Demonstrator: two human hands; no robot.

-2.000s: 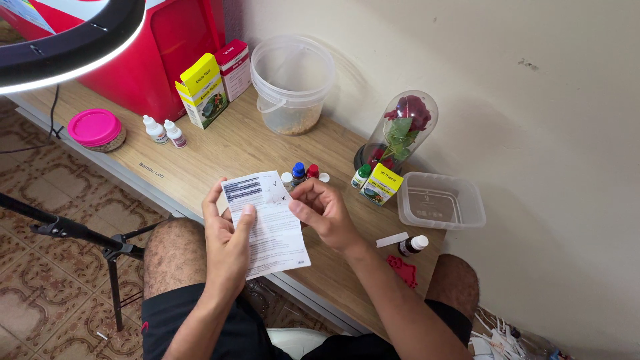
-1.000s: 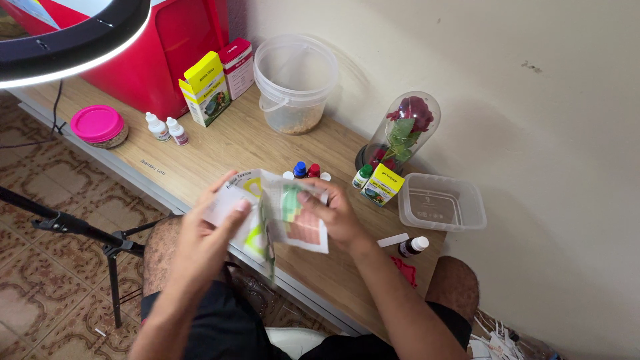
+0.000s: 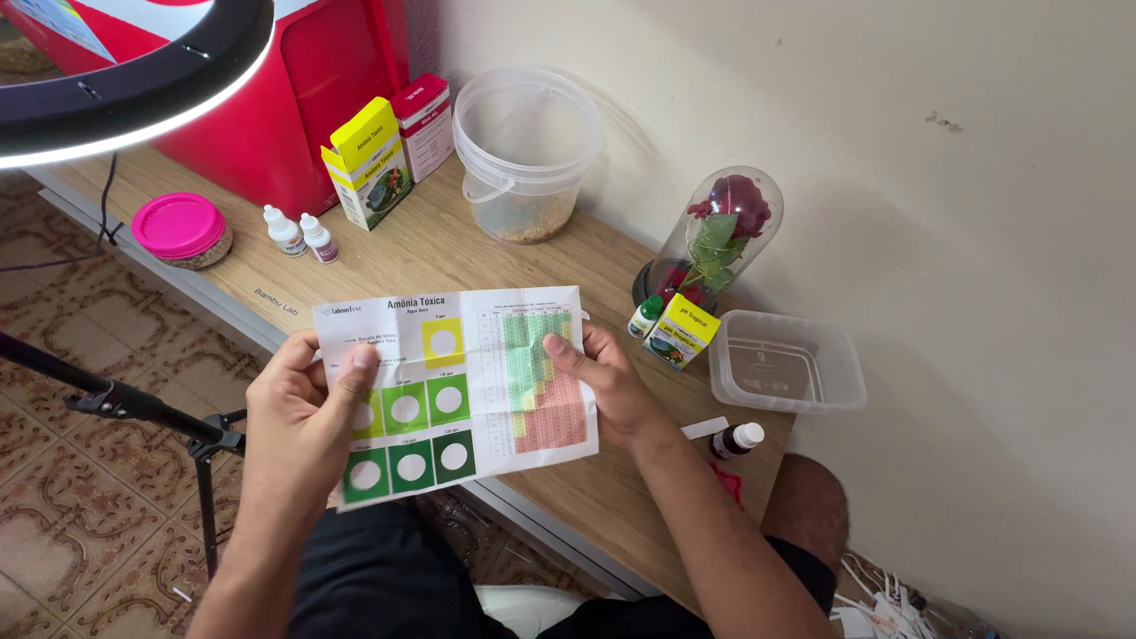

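An unfolded paper color chart [image 3: 457,390] for an ammonia test is stretched between my hands above the wooden table's front edge. My left hand [image 3: 311,399] pinches its left side, thumb on top. At the right side my right hand [image 3: 603,377] grips it the same way. The chart shows yellow to dark green squares with white circles, and a green and red table. Just right of my right hand stand a small green-capped bottle [image 3: 645,317] and a yellow pH test box [image 3: 681,332]. The small bottles seen earlier behind the paper are hidden.
Farther back are a pink-lidded jar [image 3: 182,232], two white dropper bottles [image 3: 302,238], a yellow box [image 3: 368,164], a red box [image 3: 425,124] and a clear bucket [image 3: 526,155]. A domed rose [image 3: 723,226], clear tray [image 3: 785,362] and dark bottle [image 3: 737,440] stand right. A ring light [image 3: 133,89] overhangs the left.
The sheet, first showing a side of printed text, has been turned and opened out, so that the colored chart faces up. Both hands have stayed on the paper.
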